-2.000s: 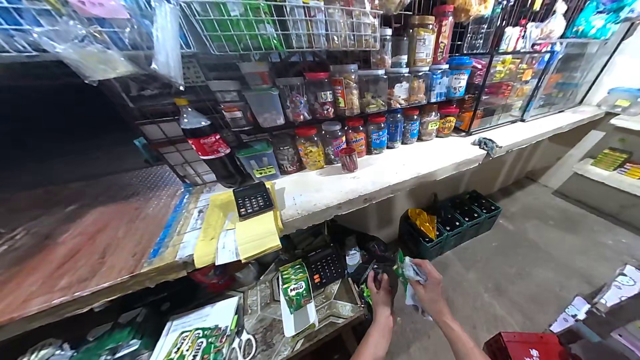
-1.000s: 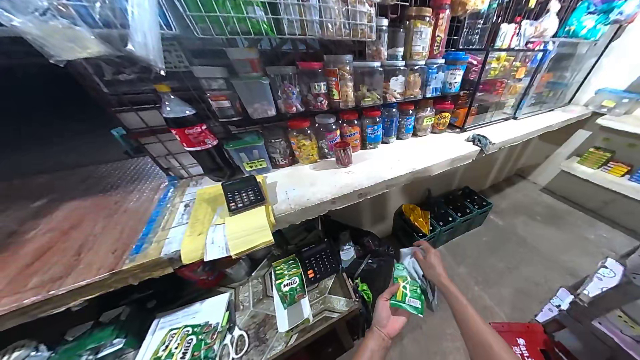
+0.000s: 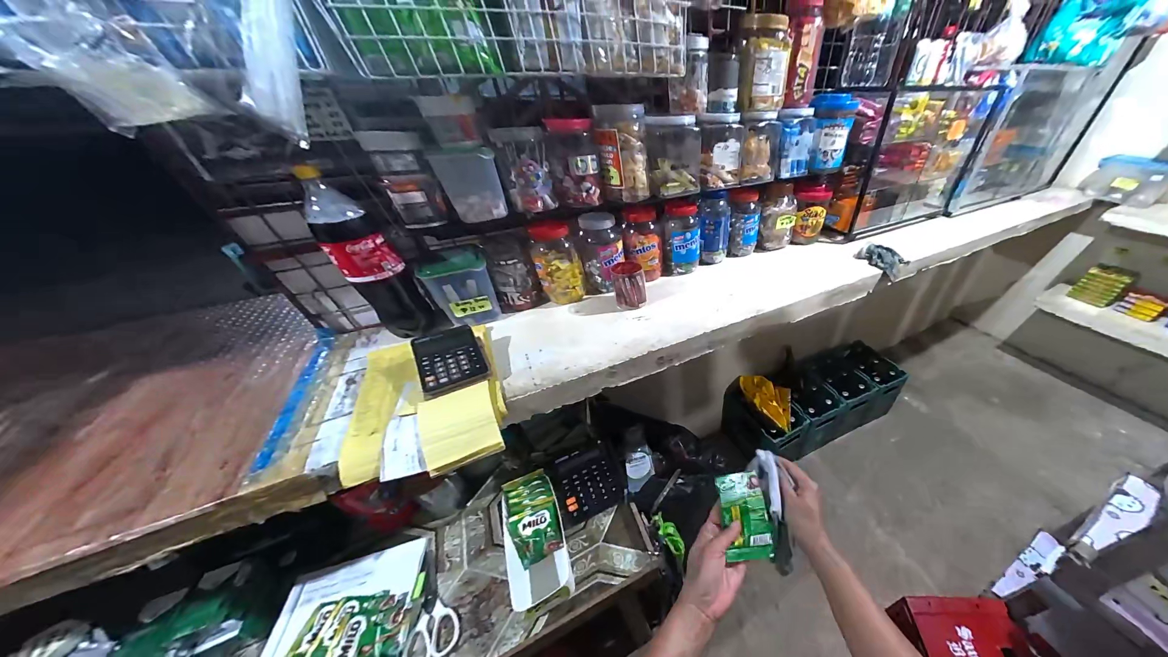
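Note:
My left hand [image 3: 714,568] holds a small green packet [image 3: 746,516] by its lower left part, thumb on its front. At its right side my right hand [image 3: 799,507] grips a grey and white cloth [image 3: 772,488] that lies against the packet's edge. To the left, an open box of Milo sachets [image 3: 533,529] rests on a patterned low table beside a black desk calculator [image 3: 587,484]. White-handled scissors [image 3: 436,630] lie near more Milo packs [image 3: 351,625] at the bottom left.
Along the white ledge [image 3: 675,319] stand lidded jars, a Coca-Cola bottle [image 3: 370,260] and a black calculator [image 3: 449,359] on yellow paper. Dark bottle crates [image 3: 821,401] stand on the floor below. A red crate [image 3: 954,630] is at the lower right.
Two seconds ago the green item and cloth were bunched between my hands; now the green packet's front shows flat, with my left hand lower and palm up.

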